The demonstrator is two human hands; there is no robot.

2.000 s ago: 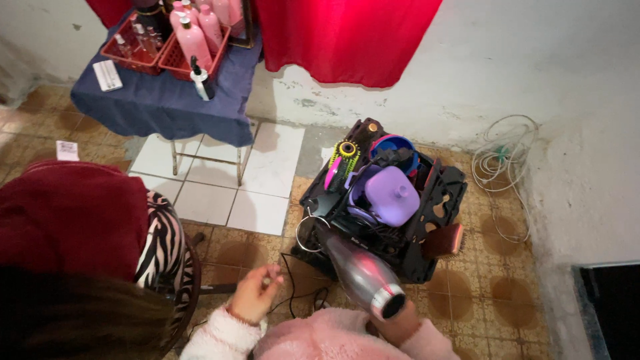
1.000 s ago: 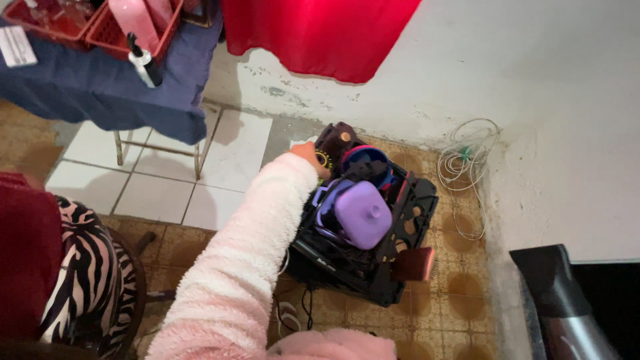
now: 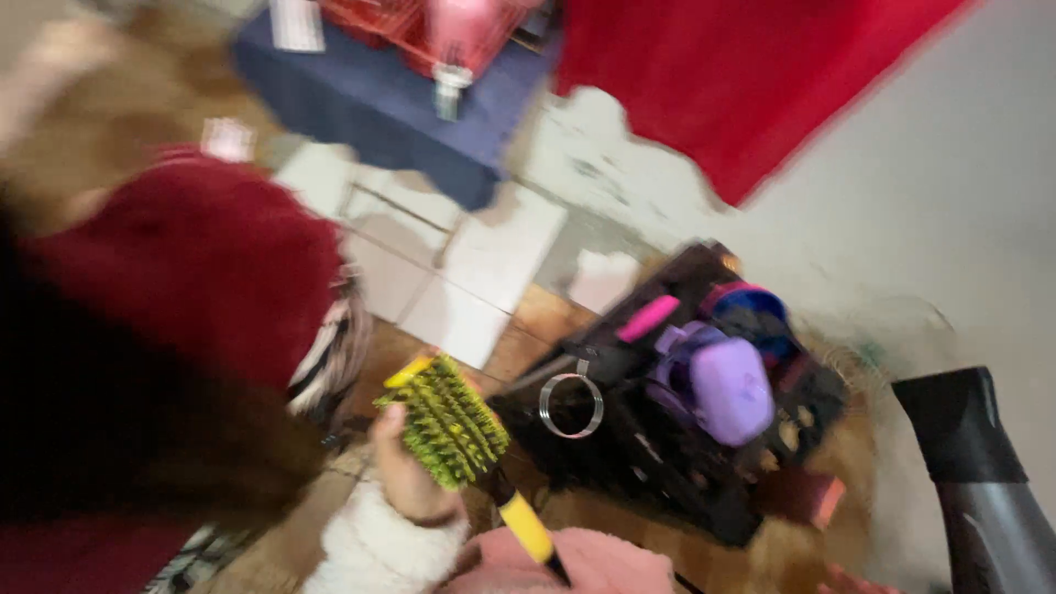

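My left hand (image 3: pixel 412 470), in a fluffy white sleeve, holds a hairbrush (image 3: pixel 450 421) by its head. Its yellow-green bristles face up, and its yellow and black handle points down to the right. A black and silver hair dryer (image 3: pixel 982 487) is raised at the right edge, nozzle up. Just a blurred bit of my right hand (image 3: pixel 858 582) shows at the bottom edge beside it; the grip is cut off. Dark hair (image 3: pixel 140 396) of a seated person in a red garment (image 3: pixel 214 256) lies left of the brush.
A black tool cart (image 3: pixel 610 454) holds a purple container (image 3: pixel 730 392), a pink item (image 3: pixel 648 318) and a metal ring (image 3: pixel 571 406). Behind stand a blue-covered table (image 3: pixel 371 107) with red baskets and a red curtain (image 3: pixel 701 74). The other person's blurred arm (image 3: pixel 58 74) is at upper left.
My left hand has come back from the cart toward the seated person, now with the hairbrush. The dryer remains raised at the right. The view has swung left and blurred.
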